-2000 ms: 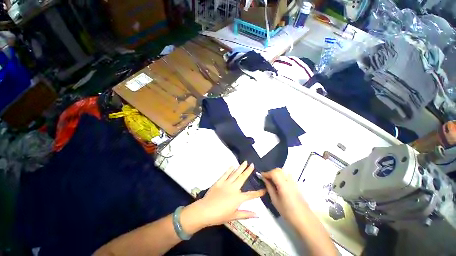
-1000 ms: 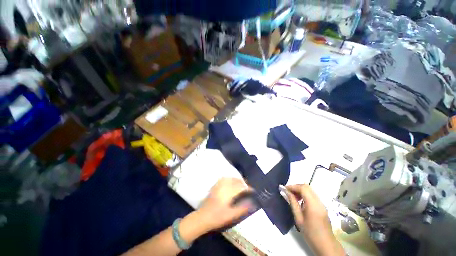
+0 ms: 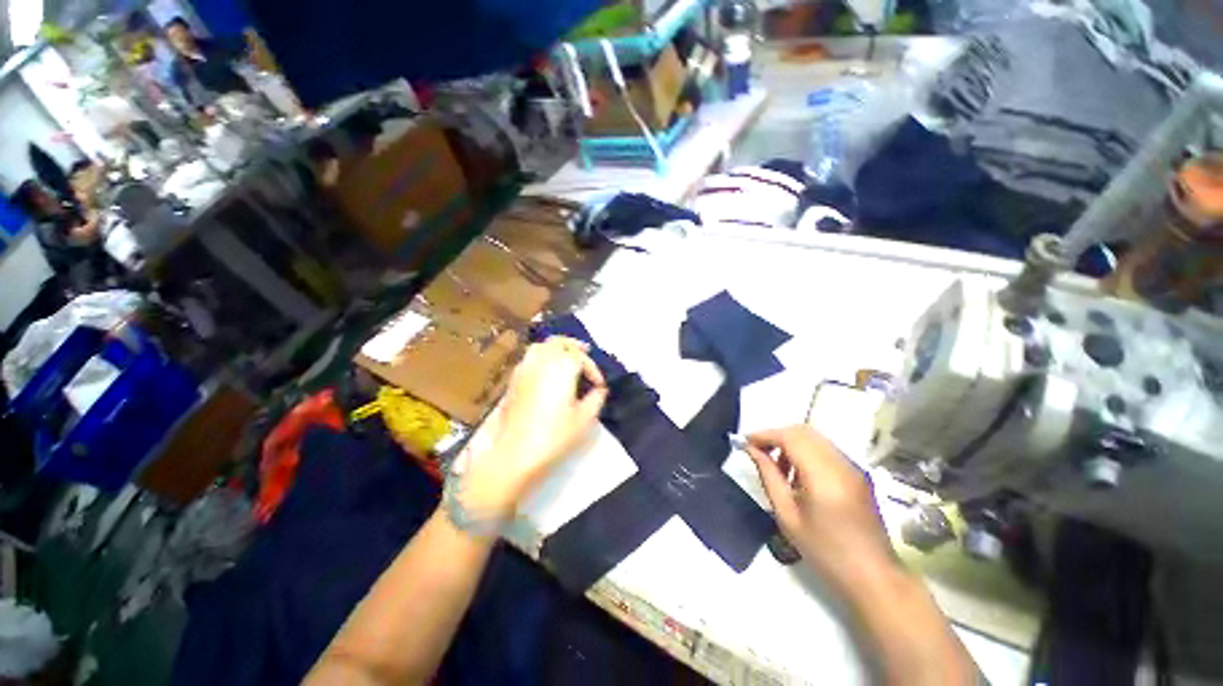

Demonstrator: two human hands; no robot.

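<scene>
Dark navy cut strips point(image 3: 677, 472) lie crossed on the white table, with small pale marks at the crossing. One arm reaches the table's front edge. The flared navy end point(image 3: 735, 335) lies behind. My left hand point(image 3: 543, 416), wearing a bracelet, is over the strips' upper left end with its fingers curled; whether it grips the cloth is unclear. My right hand point(image 3: 821, 496) is right of the crossing and pinches a small whitish thing point(image 3: 738, 441) between thumb and finger; what it is cannot be told.
The sewing machine head point(image 3: 979, 389) stands at the right. Brown cardboard point(image 3: 470, 315) lies at the table's left. A navy garment point(image 3: 335, 576) is heaped at lower left, beside red and yellow bags point(image 3: 409, 420). A blue basket point(image 3: 624, 145) and grey pieces stand behind. People sit far left.
My left hand has moved from the crossing up to the strips' upper left end. A navy arm towards the front edge now shows. My right hand still pinches the whitish thing. The view has turned.
</scene>
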